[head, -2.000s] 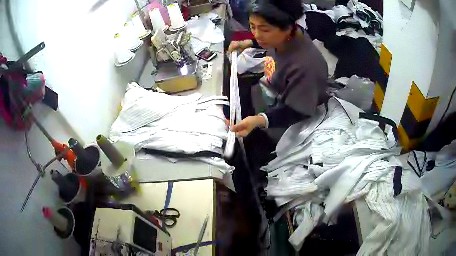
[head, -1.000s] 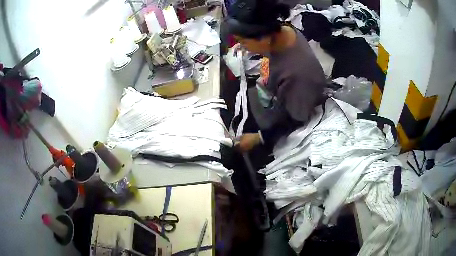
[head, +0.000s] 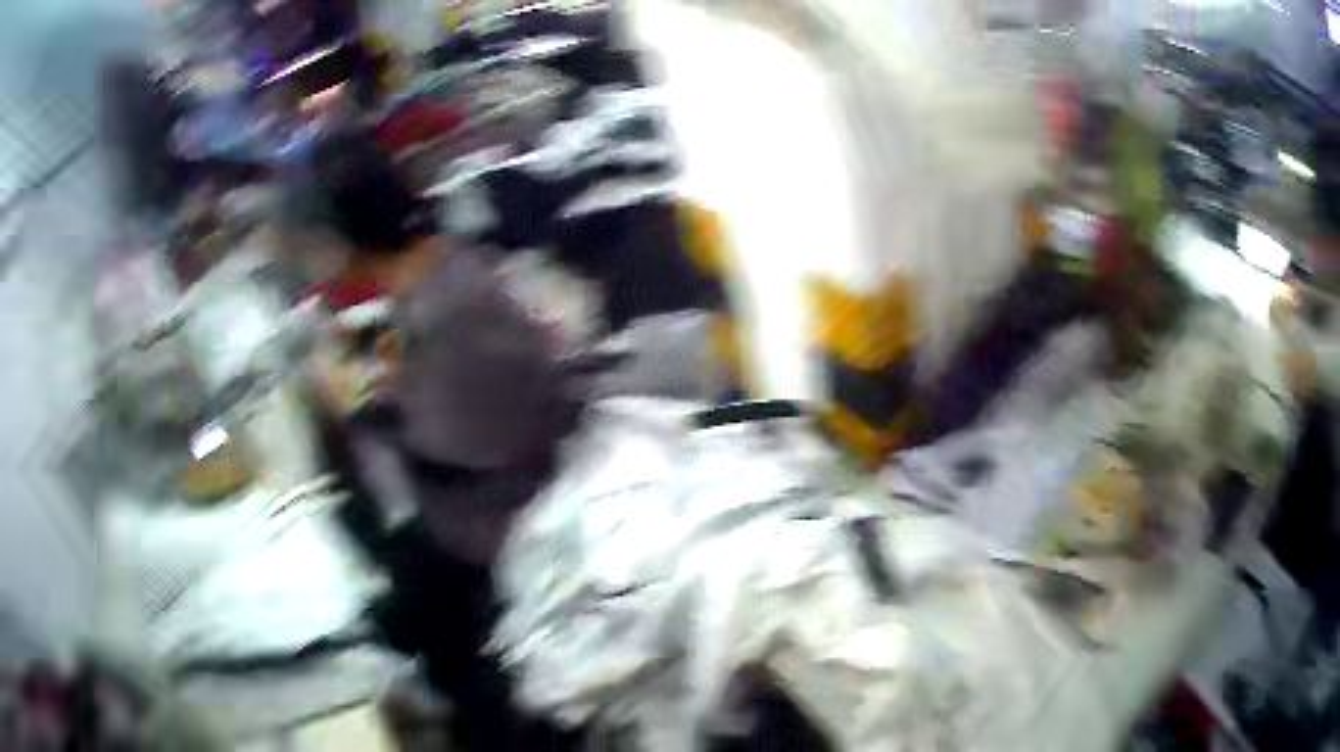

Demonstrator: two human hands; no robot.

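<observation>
The frame is strongly blurred. Neither my left hand nor my right hand shows in it. A large heap of white garment pieces (head: 705, 558) with some dark trim lies nearest in front, at the lower middle. A second white cloth stack (head: 257, 573) lies on a light table at the lower left. A seated person in a dark grey top (head: 478, 360) is between the two piles; what the person's hands hold cannot be made out.
A white pillar (head: 779, 162) with yellow-black stripes (head: 867, 353) stands behind the heap. Dark and white cloth (head: 617, 250) lies behind the person. More pale cloth (head: 1014, 441) and blurred coloured items are at the right. A small bright machine light (head: 209, 439) shows at the left.
The view has swung to the right, so the person, heap and pillar now sit further left. The cream machine, scissors and dark cones have left the picture, and the right side shows more workshop.
</observation>
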